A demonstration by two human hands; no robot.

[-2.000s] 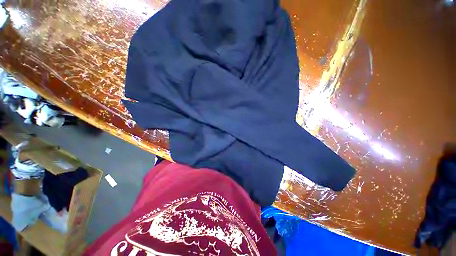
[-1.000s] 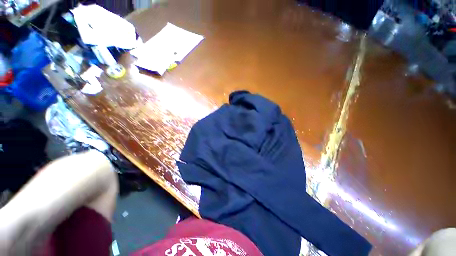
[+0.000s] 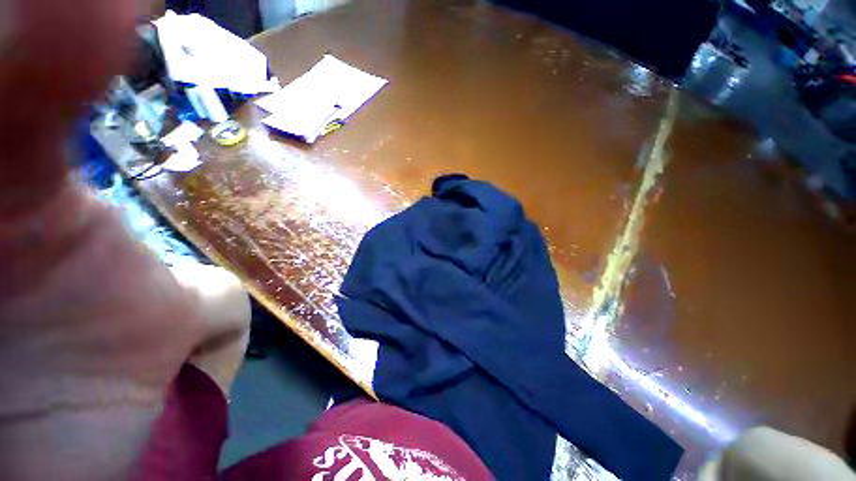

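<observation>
A dark navy jacket (image 3: 450,310) lies bunched on the brown table, with one sleeve (image 3: 601,413) stretched toward the lower right. My left hand (image 3: 84,301) is very close to the camera, large and blurred along the left side. It is cut off by the picture's edge, and its fingers cannot be made out clearly. It is not touching the jacket. At the lower right corner only a bare part of my right arm shows; my right hand is out of the picture.
The glossy table (image 3: 751,282) has a pale seam. White paper sheets (image 3: 324,94) with a pen-like item and a yellow tape roll (image 3: 228,132) lie at the back left. A dark mass (image 3: 619,28) stands at the far edge. Grey floor shows below the left table edge.
The view has lifted from close over the jacket to the wider table. My left arm has come up, and its hand now fills the left side. The jacket lies as before.
</observation>
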